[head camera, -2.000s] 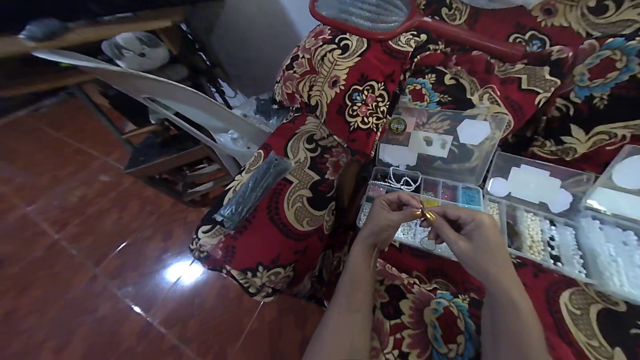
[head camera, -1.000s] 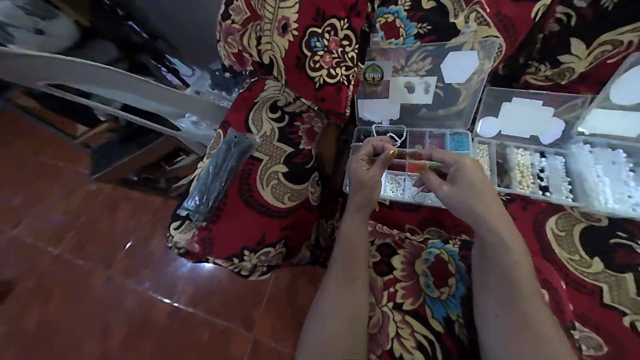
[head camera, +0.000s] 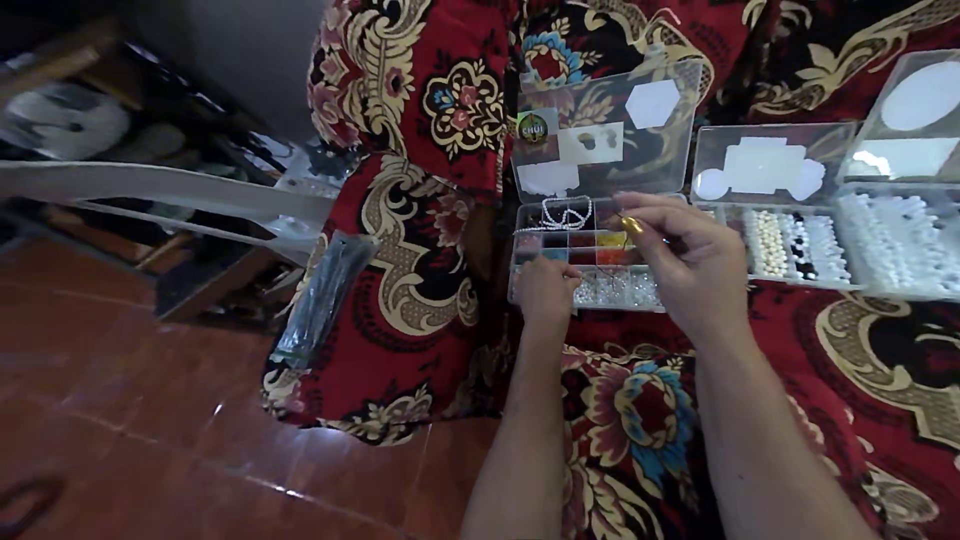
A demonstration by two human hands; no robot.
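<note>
A clear plastic compartment box of beads point(head camera: 585, 306) lies with its lid raised on the patterned sofa cover. My left hand point(head camera: 546, 289) reaches down at its front left compartments, fingertips partly hidden; whether they hold a bead cannot be told. Above the box's right side, my right hand point(head camera: 686, 259) pinches a gold-coloured small piece point(head camera: 634, 228) with a thin dark strand hanging from it. A string of small white beads point(head camera: 566, 214) lies coiled over the back left compartments. Red, orange and yellow beads fill the middle ones, with clear beads along the front row.
Right of the box stand two more lidded bead boxes point(head camera: 802, 283) point(head camera: 900, 292), both with lids up. A plastic packet of dark strips point(head camera: 326, 300) lies on the sofa's left part. At the left are a pale plastic chair point(head camera: 172, 184) and a wooden shelf point(head camera: 217, 281) over red floor tiles.
My hands were together over the box; now they are apart. The left has moved down to the front left compartments, while the right stays raised with the gold-coloured piece.
</note>
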